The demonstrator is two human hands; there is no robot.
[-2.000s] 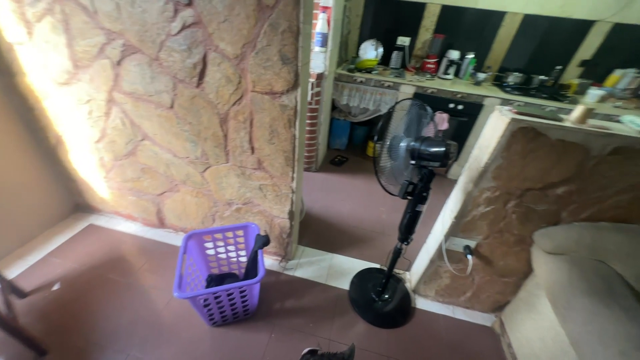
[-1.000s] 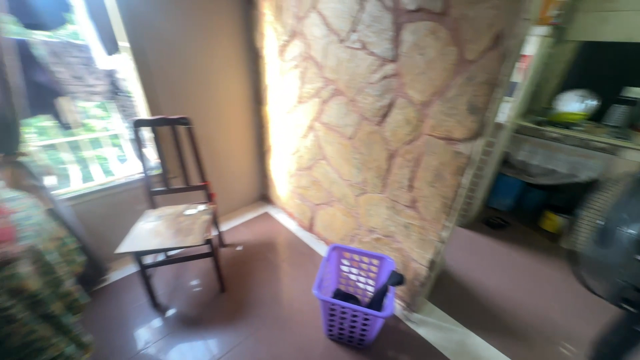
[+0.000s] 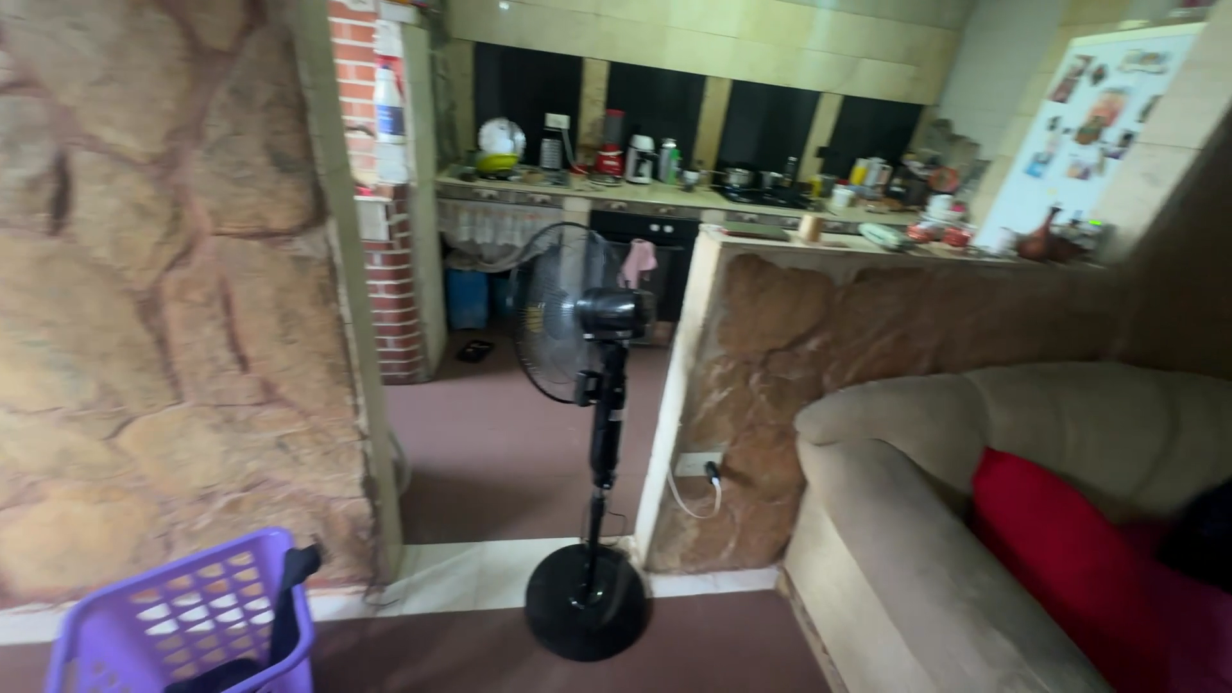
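Observation:
Neither my left hand nor my right hand shows in the head view, so what they hold cannot be told. A purple plastic laundry basket stands on the floor at the lower left, cut off by the bottom edge. Dark cloth lies in it and hangs over its right rim. Near the middle a black pedestal fan stands upright on its round base, at the opening to the kitchen.
A stone-faced wall rises at the left. Right of the fan is a low stone half wall with a plug in its socket. A beige sofa with a red cushion fills the lower right. Behind runs a kitchen counter bearing dishes and appliances.
The view has swung right since one second ago, away from the chair and window, and the basket looks nearer. The fan is again in full view.

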